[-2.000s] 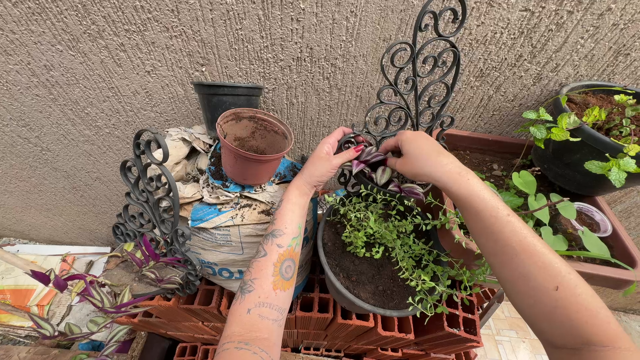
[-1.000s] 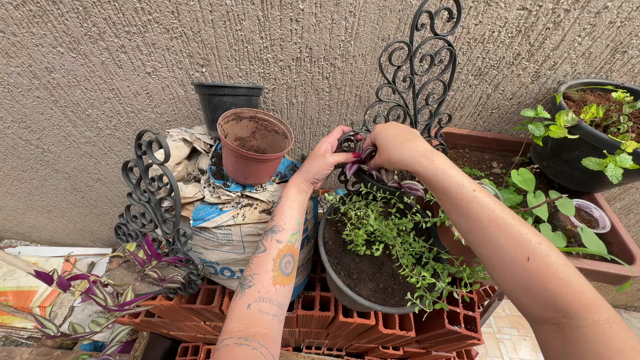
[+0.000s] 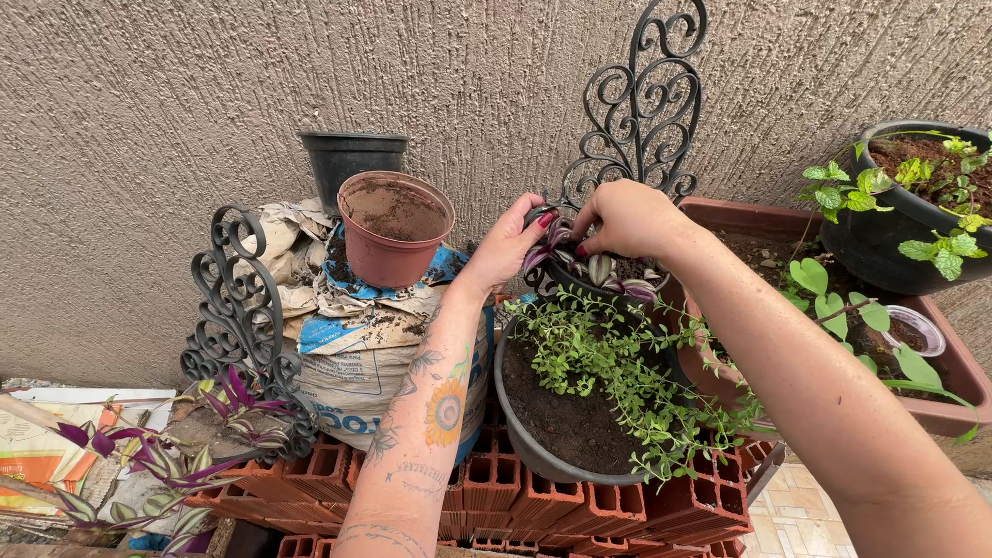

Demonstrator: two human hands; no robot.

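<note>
A small dark pot [image 3: 593, 291] of soil holds purple-and-silver striped tradescantia [image 3: 601, 269], behind a wide grey pot [image 3: 535, 457] of leafy green herb. My left hand [image 3: 504, 244] grips the small pot's left rim, with thumb and fingers by the purple leaves. My right hand [image 3: 624, 221] reaches in from the right, its fingertips down among stems and soil inside the pot; whether they pinch a stem is hidden. A black wrought-iron scroll stand [image 3: 639, 116] rises behind the hands.
Hollow clay bricks [image 3: 542, 504] lie under the grey pot. At left, a terracotta-coloured plastic pot [image 3: 395, 252] and a black pot [image 3: 349, 159] sit on an open bag [image 3: 349, 372]. A brown planter [image 3: 949, 310] with a black pot [image 3: 899, 232] stands right, against the textured wall [image 3: 465, 77].
My right hand has shifted back and down into the small pot, and more of its soil and striped leaves now shows. My left hand stays at the pot's left side.
</note>
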